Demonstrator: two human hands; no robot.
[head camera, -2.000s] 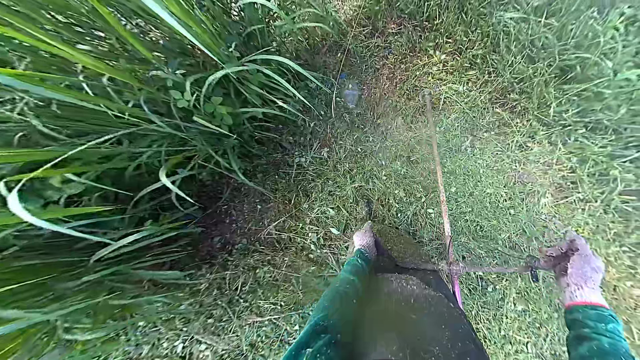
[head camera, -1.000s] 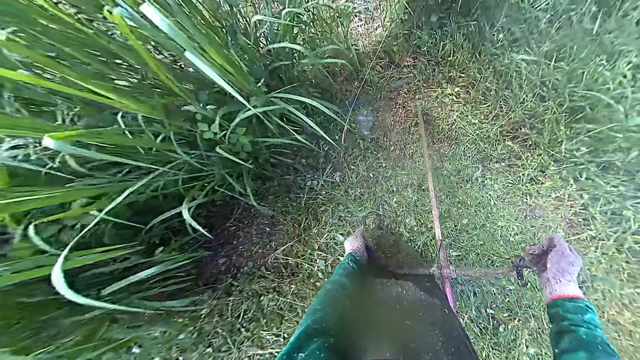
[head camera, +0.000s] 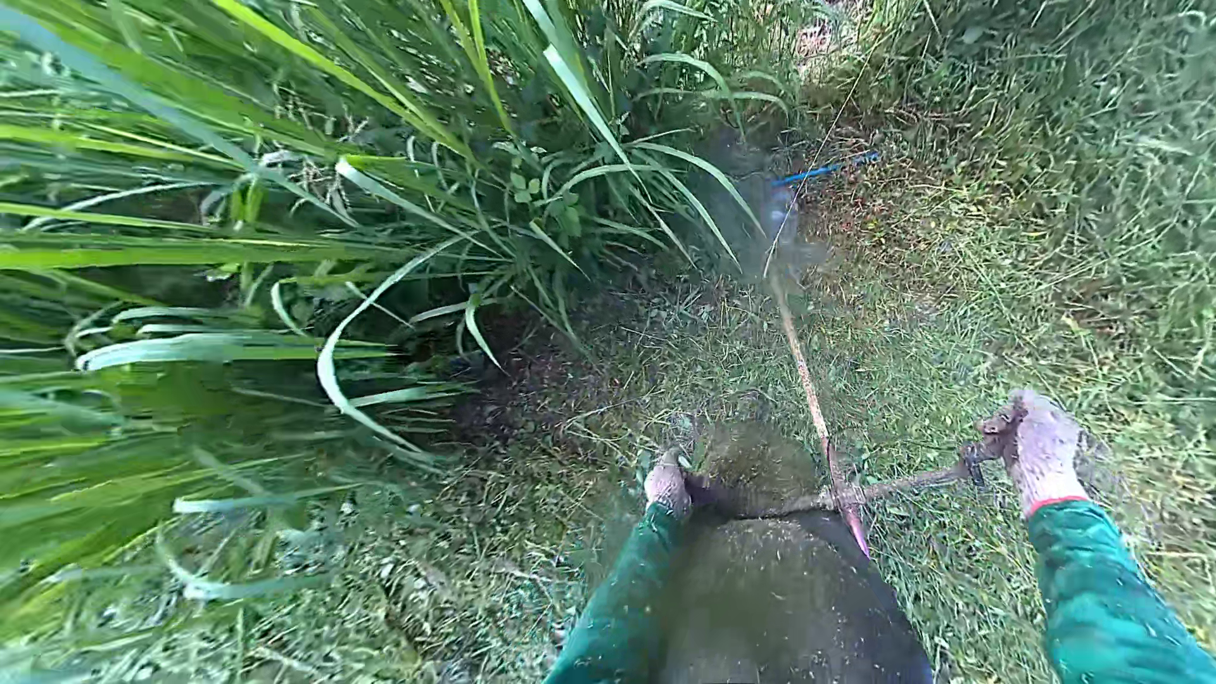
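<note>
A brush cutter's long shaft (head camera: 807, 380) runs forward from in front of my body, over cut grass. Its handlebar (head camera: 907, 483) crosses the shaft, caked with clippings. My left hand (head camera: 669, 483), in a dirty pale glove, is closed around the left end of the bar. At the right end, my right hand (head camera: 1040, 445), gloved too, grips the handle. The far end of the shaft is blurred near the base of the tall grass (head camera: 608, 190), and its cutting head cannot be made out. Clippings cover the dark apron (head camera: 788, 598) below the bar.
Tall, long-bladed grass fills the left side and leans over the ground. Beyond the shaft's far end lies a thin blue object (head camera: 825, 171), beside reddish-brown litter (head camera: 855, 214). Cut grass (head camera: 959, 380) covers the ground to the right, with longer grass at the upper right.
The shaft's far end has swung left, toward the tall grass, and both hands still hold the handlebar. A blue object shows more plainly beyond it. The view has shifted somewhat.
</note>
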